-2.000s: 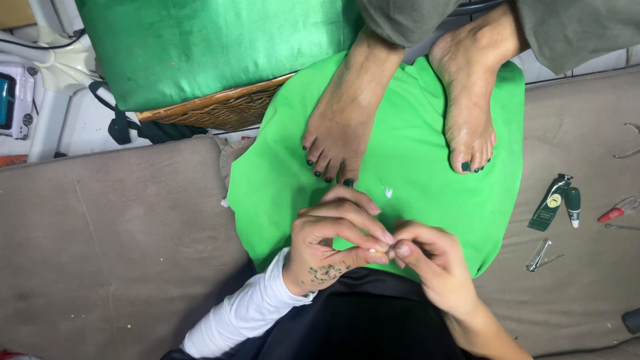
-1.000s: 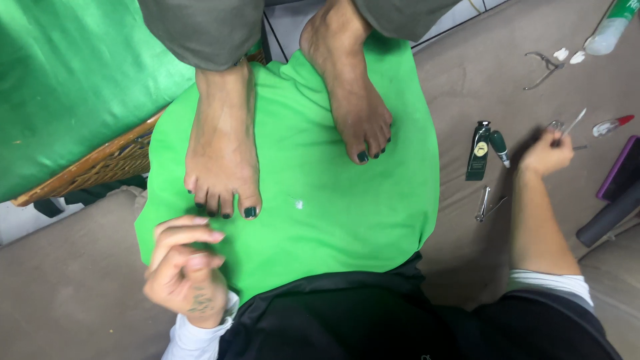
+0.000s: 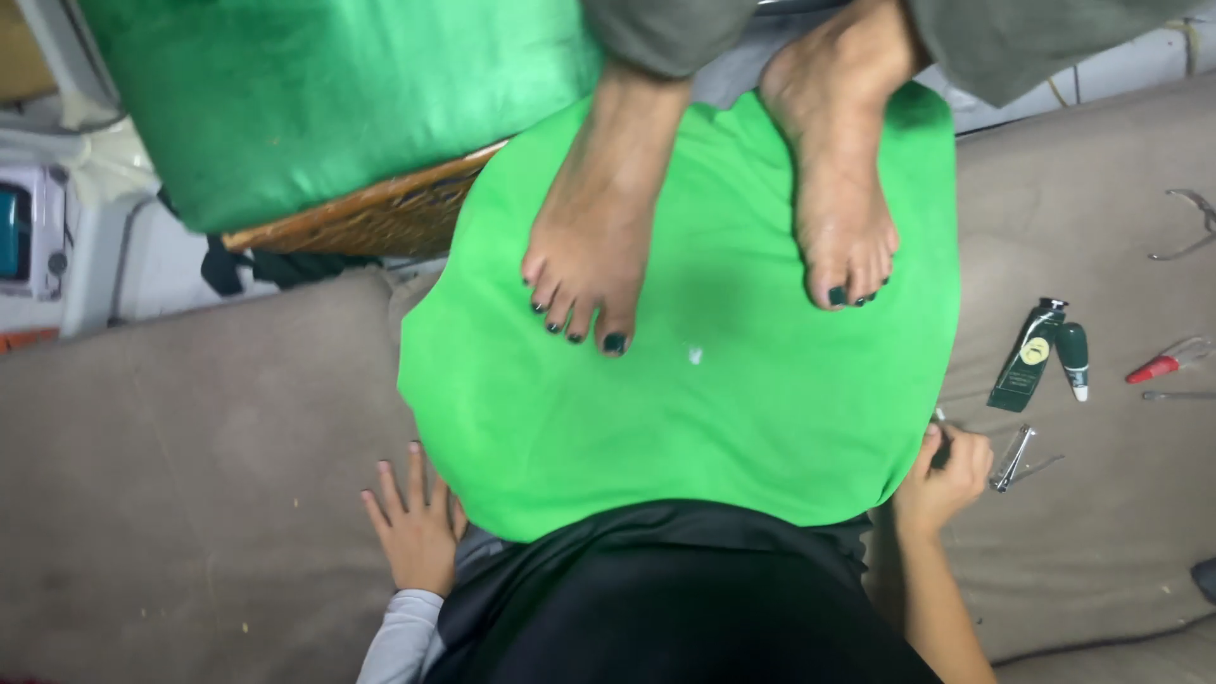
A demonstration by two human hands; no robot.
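My left hand [image 3: 415,532] lies flat on the brown padded mat, its fingers spread beside the left edge of a bright green cloth [image 3: 760,446]. At the cloth's right edge my right hand [image 3: 945,480] is bent, with a small dark thing at its fingers; what it is cannot be told. Two bare feet of another person, the left one in view [image 3: 603,228] and the right one [image 3: 841,180], rest on the cloth with dark green polish on the toenails. A small white scrap [image 3: 694,354] lies between them and me. Nail clippers [image 3: 1013,461] are just right of my right hand.
On the mat [image 3: 237,456] at right lie a dark green tube [image 3: 1028,356], a small green bottle [image 3: 1073,359], a red-tipped tool [image 3: 1157,369], a thin metal tool [image 3: 1178,395] and metal nippers [image 3: 1199,223]. A green cushion [image 3: 351,95] on a wicker base stands upper left.
My left hand has come down from near the toes onto the mat. My right hand, among the tools at far right one second ago, is now at the cloth's edge. The view has shifted.
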